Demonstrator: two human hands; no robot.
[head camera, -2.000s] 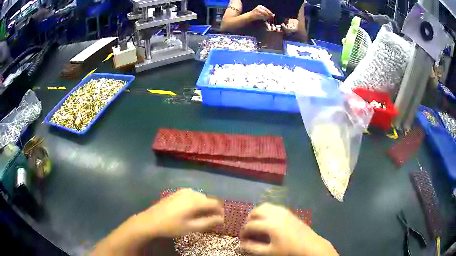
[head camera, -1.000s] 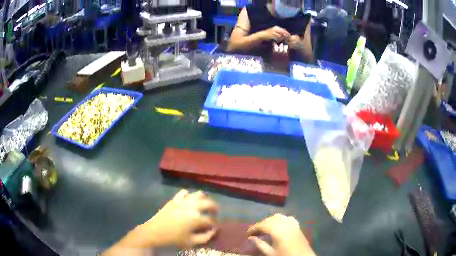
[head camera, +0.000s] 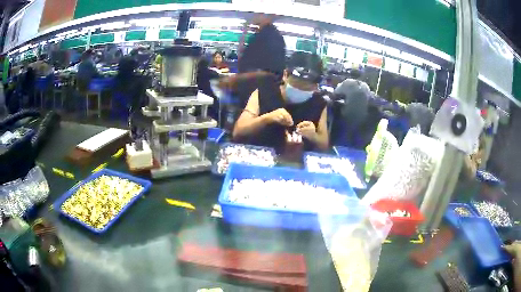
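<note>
Neither of my hands can be made out. A small pale patch shows at the bottom edge, left of centre, too cut off to tell what it is. Nearest in front of me, a stack of long red-brown jig plates (head camera: 240, 263) lies on the green table, blurred, its front near the bottom edge. To its right a cone-shaped clear plastic bag (head camera: 355, 254) with pale small parts runs down to the bottom edge. The jig plate with the heap of metal parts is out of the picture.
A deep blue bin (head camera: 274, 217) of white parts stands beyond the plates. A small blue tray (head camera: 101, 201) of yellow-gold parts lies left, a silver press (head camera: 181, 137) behind. A red basket (head camera: 400, 215) stands by the post (head camera: 457, 125). A masked person (head camera: 285, 114) sits opposite.
The view has tilted up, so the bench things sit lower and more of the room shows. Both my hands and the jig plate they worked over have dropped out of the picture.
</note>
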